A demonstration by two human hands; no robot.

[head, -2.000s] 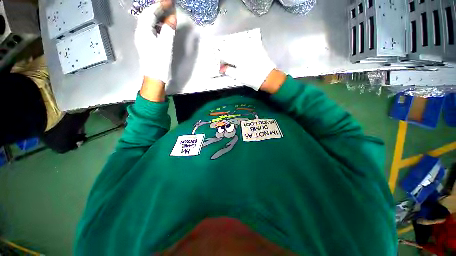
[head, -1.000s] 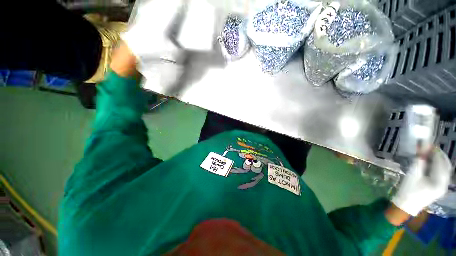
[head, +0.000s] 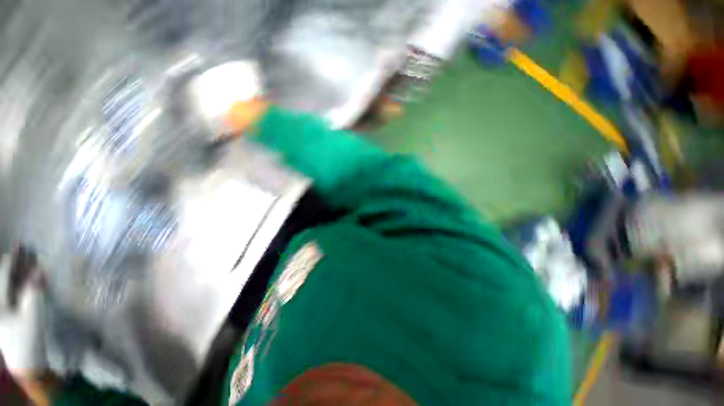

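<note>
The view is heavily blurred. My right hand (head: 226, 91), in a white glove, is stretched out over the grey bench (head: 325, 51) at the upper middle; its fingers are too smeared to tell whether it holds anything. My left hand (head: 24, 325), also gloved, is at the lower left, near the picture's edge; its grip cannot be told. A bright pale flat surface (head: 214, 222), perhaps a sheet-metal panel, lies at the bench edge in front of my body, with a thin dark line near its edge. Nothing shows clearly in either hand.
Smeared clear bags with blue-silver bits (head: 103, 206) are on the bench at left. Green floor (head: 476, 143) with a yellow line (head: 568, 99) is at right. Blue and white items and a red patch (head: 714, 75) are beyond it, too blurred to name.
The view has swung strongly to the right. The bags have shifted left in the picture. My right hand is now over the bench, and the slotted parts are no longer clearly seen.
</note>
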